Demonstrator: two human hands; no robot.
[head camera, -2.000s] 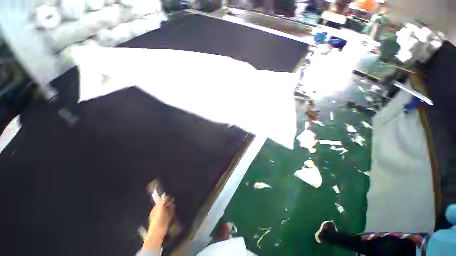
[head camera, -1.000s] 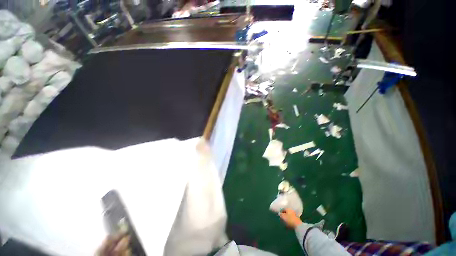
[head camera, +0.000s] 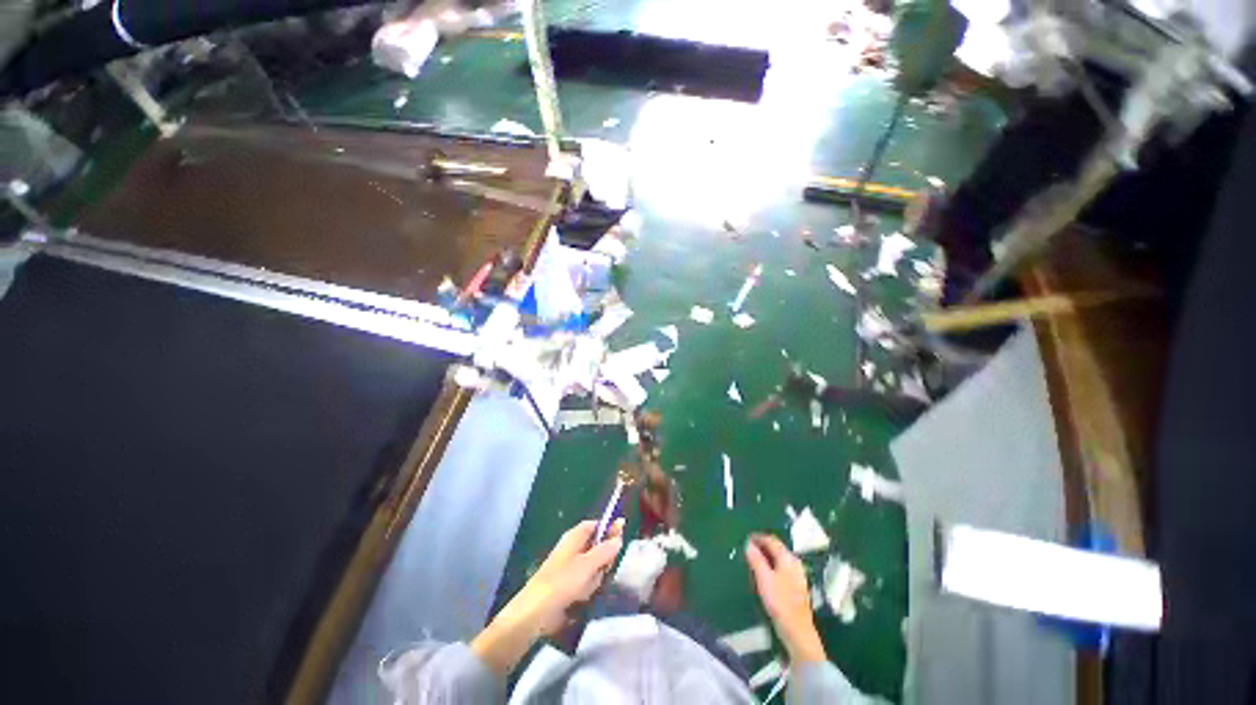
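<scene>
My left hand (head camera: 581, 562) is shut on a slim pale, purplish object (head camera: 608, 512) with a small yellowish tip. It is held upright and slightly tilted over the aisle. I cannot tell exactly what it is. My right hand (head camera: 782, 576) is to the right, over the floor, with its fingers bent. No object shows in it, and its fingertips are too blurred to read. The dark fabric lay (head camera: 193, 468) covers the table on the left. A silver rail (head camera: 276, 292) crosses the table at its far edge, with the red, white and blue end cutter (head camera: 496, 296) at its right end.
The green floor (head camera: 703, 427) between the tables is littered with paper and scraps. White papers (head camera: 572, 358) bunch by the cutter. A brown tabletop (head camera: 317, 193) lies beyond the rail. On the right are a pale skirting (head camera: 985, 468) and a white bar-like piece (head camera: 1051, 576) jutting out.
The view has moved forward along the table to the rail and cutter. The white sheet has left the view. My left hand has come from the table side to over the aisle, near my right hand.
</scene>
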